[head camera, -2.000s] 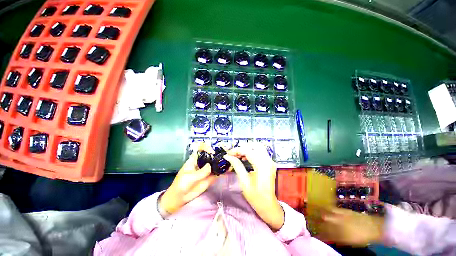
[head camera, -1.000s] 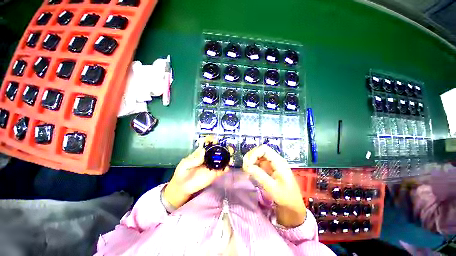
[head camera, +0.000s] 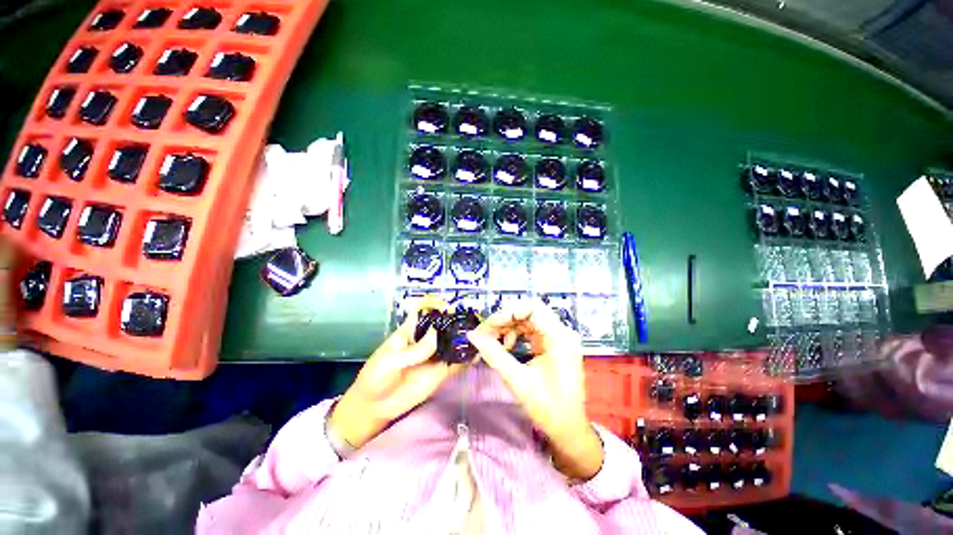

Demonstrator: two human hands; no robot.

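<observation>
A black lens unit [head camera: 451, 336] with a blue glint is held over the near edge of the clear tray. My left hand [head camera: 389, 378] is shut on its left side. My right hand [head camera: 545, 374] has thumb and fingertips at its right side; the fingers hide the exact grip. Something dark shows between the right fingers; I cannot tell whether it is held. The clear tray [head camera: 617, 266] has three full rows of black lens units and two units at the left of the fourth row. My hands partly hide the nearest row.
An orange-red tray [head camera: 222, 225] of black units is at left. Beside it are white wipes [head camera: 295, 188] and a loose black unit [head camera: 287, 271]. A blue pen [head camera: 634, 287], black stick [head camera: 691, 288] and second clear tray [head camera: 818, 261] lie right. A lower red tray [head camera: 782, 460] is below the bench edge.
My right fingers have closed in on the lens unit, which has turned its round face away. The other person's blurred arm, seen earlier over the lower red tray, is gone from there.
</observation>
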